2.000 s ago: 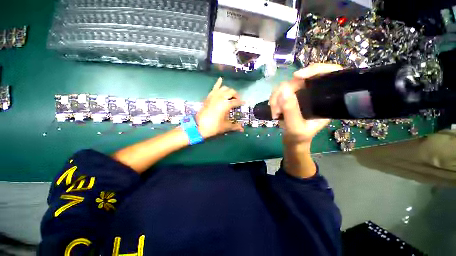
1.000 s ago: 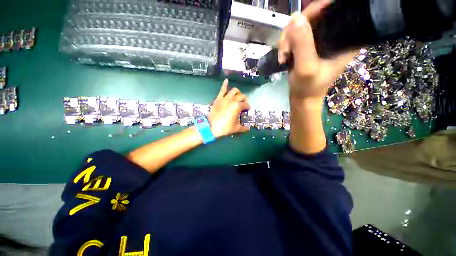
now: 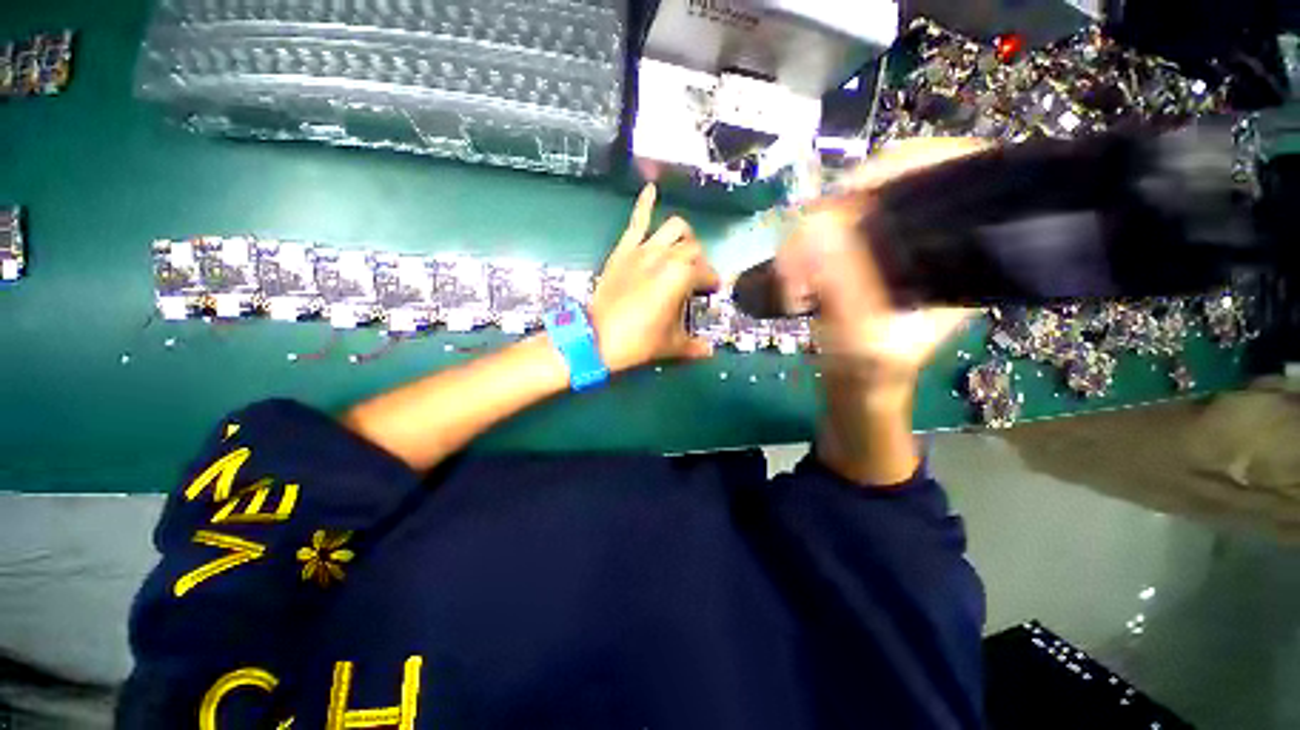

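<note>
A row of circuit boards (image 3: pixel 385 288) lies on the green mat in front of me, side by side. My left hand (image 3: pixel 656 292) is at the row, thumb and curled fingers on the edges of a board, one finger stretched forward. My right hand (image 3: pixel 844 292) is closed around a thick black electric screwdriver (image 3: pixel 998 235), blurred and held lengthwise to the right. Its narrow end points left, over the row just right of my left fingers. The tip's exact contact is too blurred to tell. More boards (image 3: pixel 770 335) show under and beside it.
Stacked clear blister trays (image 3: pixel 385 79) stand at the back left, beside a white screw feeder (image 3: pixel 727 121). A heap of modules (image 3: pixel 1055 86) lies at the right behind the screwdriver. Other board rows (image 3: pixel 32 64) lie at the far left. Thin leads and tiny bits lie before the row.
My right hand first moved the screwdriver from the row to the feeder's front, then brought it back down to the row. My left hand stays at the same boards. The view has shifted slightly.
</note>
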